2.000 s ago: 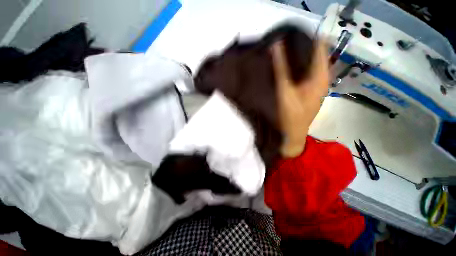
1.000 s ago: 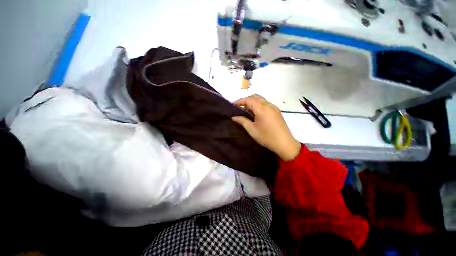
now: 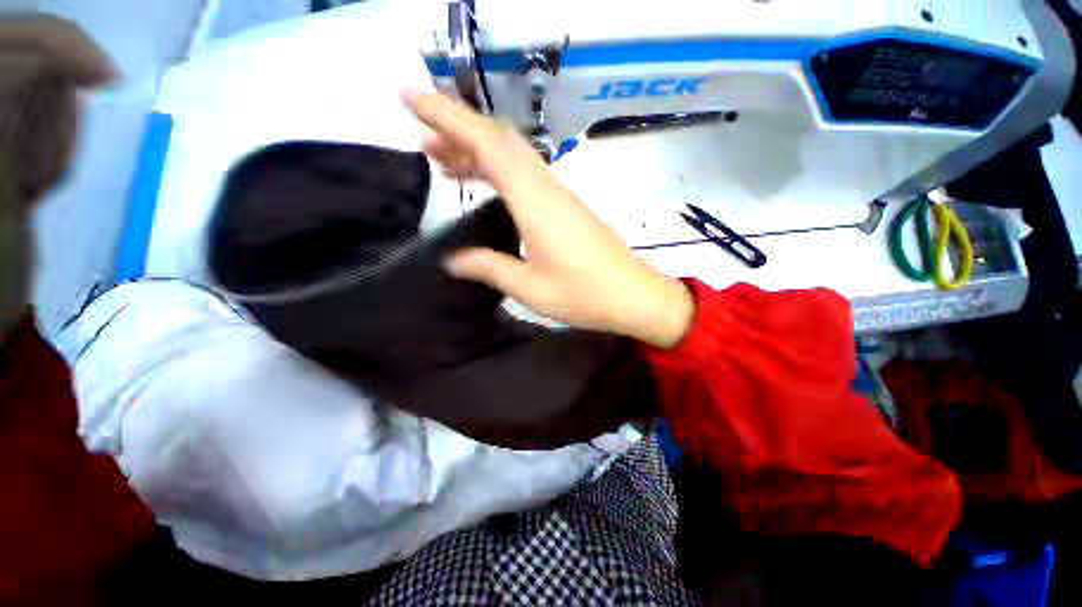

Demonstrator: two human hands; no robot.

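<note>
The dark brown garment piece (image 3: 475, 368) lies on the table's left part and towards my lap, with a pale blurred line along its edge. White lining (image 3: 273, 427) spreads below it over my lap. My right hand (image 3: 558, 255) is above the brown fabric, left of the machine's middle, fingers and thumb spread; its fingertips are blurred and point towards the needle area (image 3: 540, 113). My left hand (image 3: 53, 107) is large, dark and blurred, cut off by the left edge; whether it holds anything cannot be told.
The white sewing machine (image 3: 759, 83) has a blue stripe and a dark control panel (image 3: 925, 85). Black thread snips (image 3: 724, 235) lie on the table. Green and yellow looped handles (image 3: 953, 243) are at the table's right edge. A blue bin (image 3: 1006, 579) is at the lower right.
The left hand and its red sleeve have come into view at the left. My right hand has opened off the fabric edge and reaches further up and left. The brown fabric has shifted and spread.
</note>
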